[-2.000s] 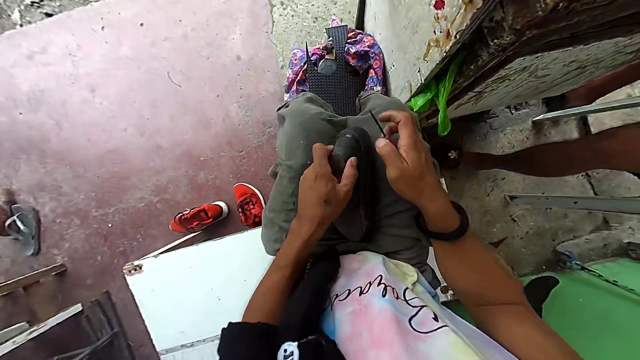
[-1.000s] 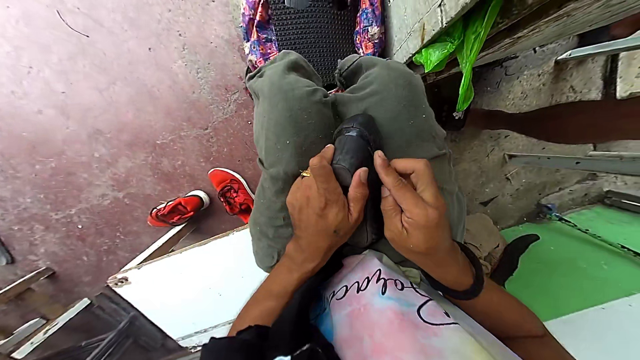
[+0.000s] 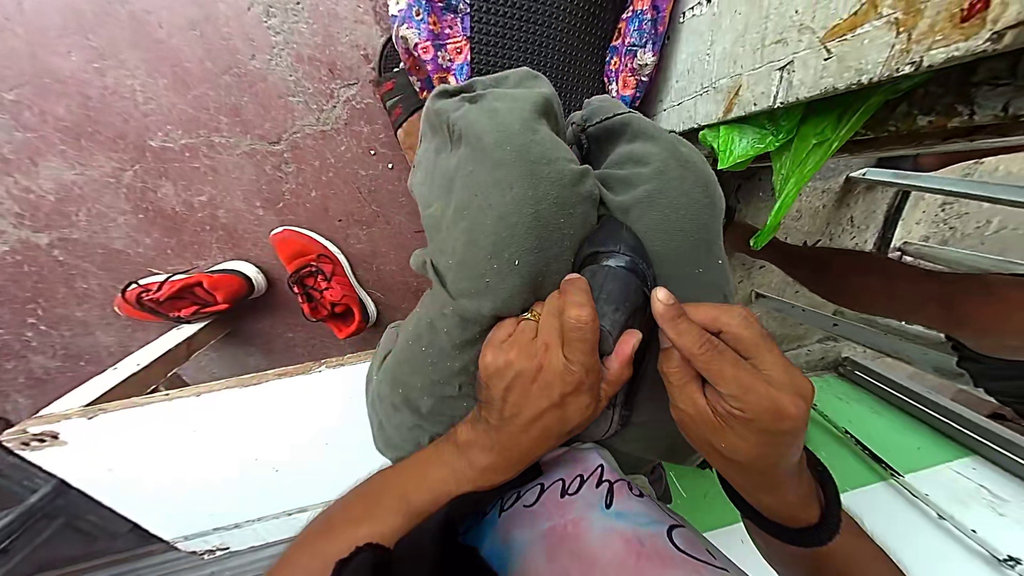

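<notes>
A black shoe (image 3: 614, 276) lies between my thighs, on the grey-green trousers (image 3: 512, 192), its rounded toe pointing away from me. My left hand (image 3: 552, 360), with a gold-coloured ring, grips the shoe from the left, index finger and thumb on its upper. At the shoe's right edge is my right hand (image 3: 724, 376), thumb and fingertips pinched together; whatever thin thing it may hold is hidden by the fingers. A black band circles my right wrist.
Red shoes (image 3: 324, 284) rest on the floor at the left, beside a white board (image 3: 216, 448). A green plastic bag (image 3: 800, 152) hangs at upper right. Another person's bare limb (image 3: 872, 296) reaches in at the right, near metal bars (image 3: 848, 328). Flowered cloth (image 3: 432, 48) lies ahead.
Two seconds ago my right hand held a thin dark tool raised above the shoe; now that hand is down at the shoe's right edge. The view has moved closer.
</notes>
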